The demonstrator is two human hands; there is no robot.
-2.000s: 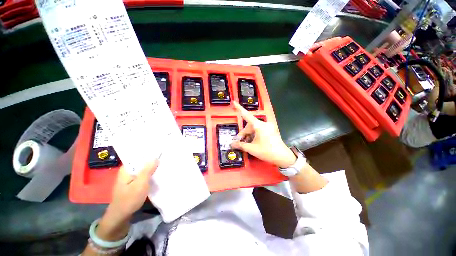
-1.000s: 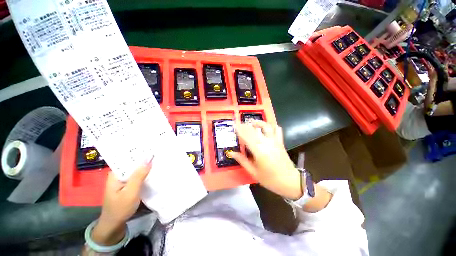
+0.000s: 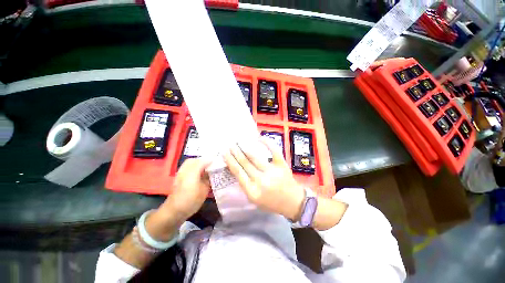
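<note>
The label strip (image 3: 207, 72) runs from the top edge down over the red tray (image 3: 149, 186) to my hands, its upper part showing blank white. My left hand (image 3: 191, 187) grips the strip at its left edge. My right hand (image 3: 264, 176) lies on the strip with fingers together; whether it holds a label is hidden. A printed part of the strip shows between my hands and hangs below them. Black devices (image 3: 302, 152) sit in the tray's two rows of pockets; the strip and hands hide some. The device at the left front (image 3: 152, 134) has a white label.
A label roll (image 3: 65, 140) with a curled tail lies on the green bench at left. Stacked red trays with devices (image 3: 412, 113) stand at right. A second label strip (image 3: 382, 36) hangs at upper right. Cardboard (image 3: 410, 193) is below the bench edge.
My right hand has moved left from the front-row devices onto the strip. The strip's upper part now looks blank instead of printed. The front-right device now shows uncovered with a white label.
</note>
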